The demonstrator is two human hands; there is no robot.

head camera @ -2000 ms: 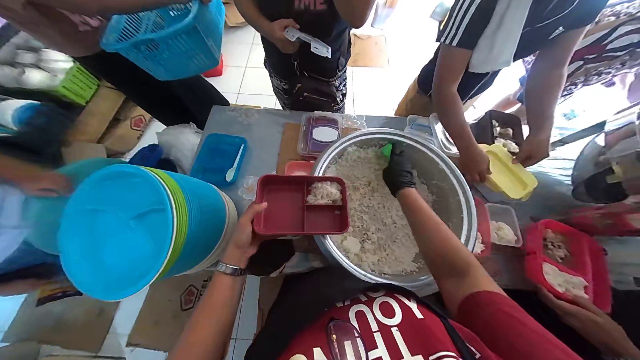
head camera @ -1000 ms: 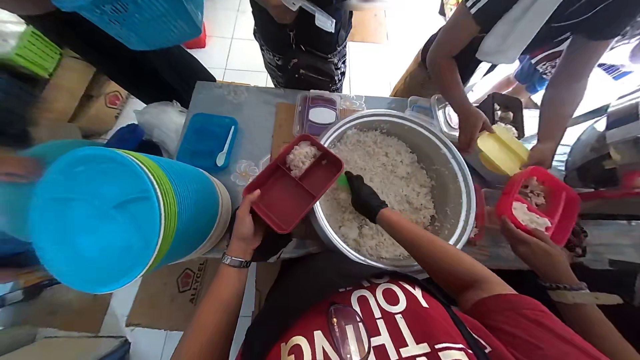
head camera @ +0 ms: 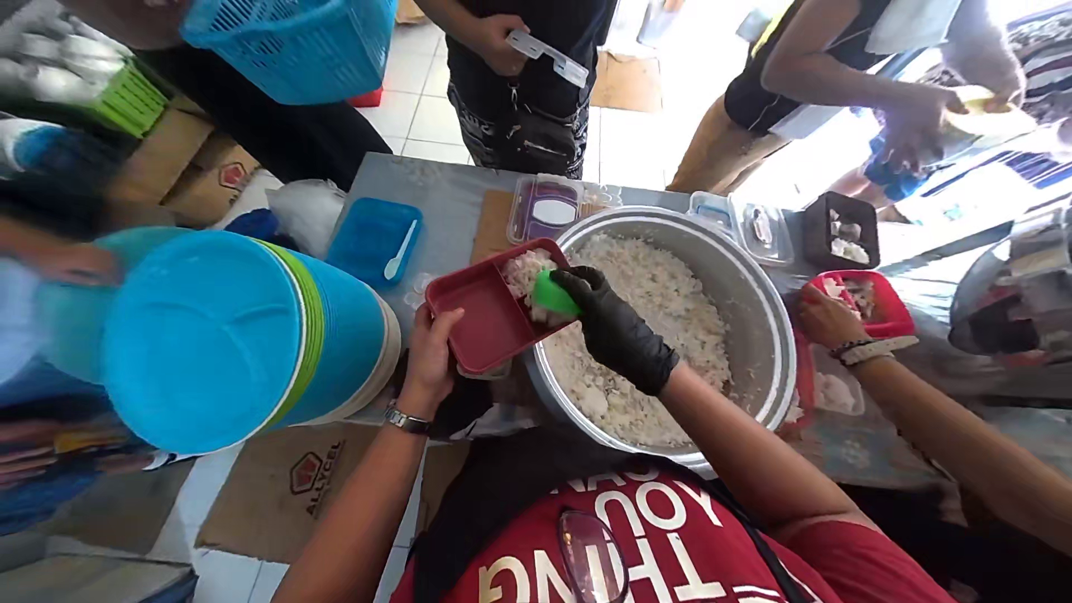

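Observation:
My bare left hand (head camera: 431, 352), with a metal-banded watch at its wrist, grips the left edge of a dark red divided lunch box (head camera: 481, 314), which is tilted beside the pot. My right hand (head camera: 615, 331), in a black glove, holds a green scoop (head camera: 553, 295) over the box's small compartments at its right end. Cooked rice (head camera: 526, 272) lies in the upper small compartment and around the scoop; the scoop hides part of the lower one. Under my right forearm is a large round metal pot (head camera: 775, 335) holding plenty of cooked rice (head camera: 662, 293).
A tall stack of blue tubs (head camera: 209, 339) stands left. Behind the box are a blue container with a white spoon (head camera: 368, 243) and a purple-and-clear lid (head camera: 544, 209). At right, another person's hand touches a red food box (head camera: 879, 306), near a dark box (head camera: 840, 230). People stand across the table.
The scoop in my right hand has moved from the pot's rice to the lunch box. The person at upper right has lifted the yellow container away from the table. Another person's red box has moved nearer the pot.

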